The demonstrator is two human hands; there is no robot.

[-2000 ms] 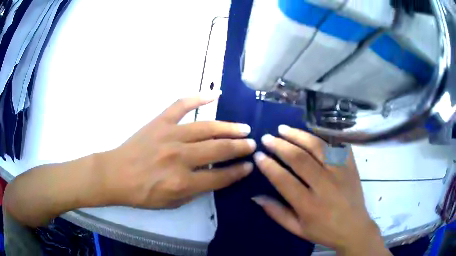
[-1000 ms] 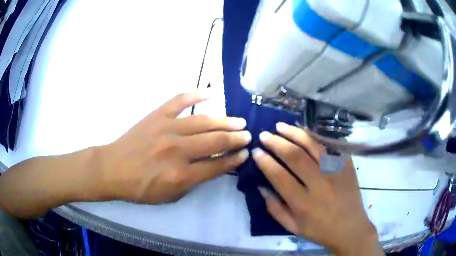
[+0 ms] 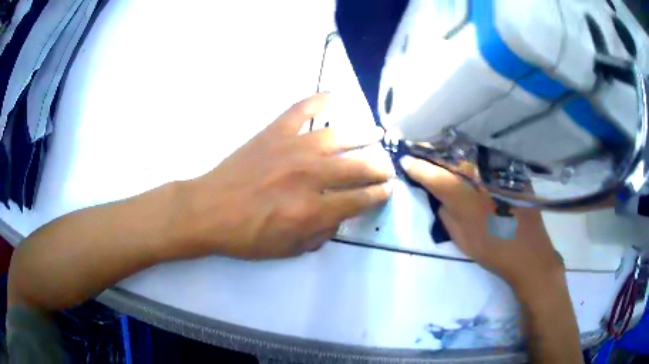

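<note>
The navy fabric panel runs from the top of the view down to the presser foot, with a small navy end beside my right hand. My left hand lies palm down, fingertips close to the foot and the fabric's end. My right hand is right of the foot, partly hidden behind the machine head, its fingers at the navy fabric. The sewing machine head is white with a blue stripe. Whether the left fingers pinch any cloth cannot be told.
Navy and grey-white cut pieces lie at the table's far left. Scissors with red handles are at the right edge. A grey marked strip follows the front edge of the white table. Blue parts show below it.
The navy panel has moved up and away past the foot, baring the table's front. Both hands have moved forward and right in view, and the right hand is now partly behind the machine head.
</note>
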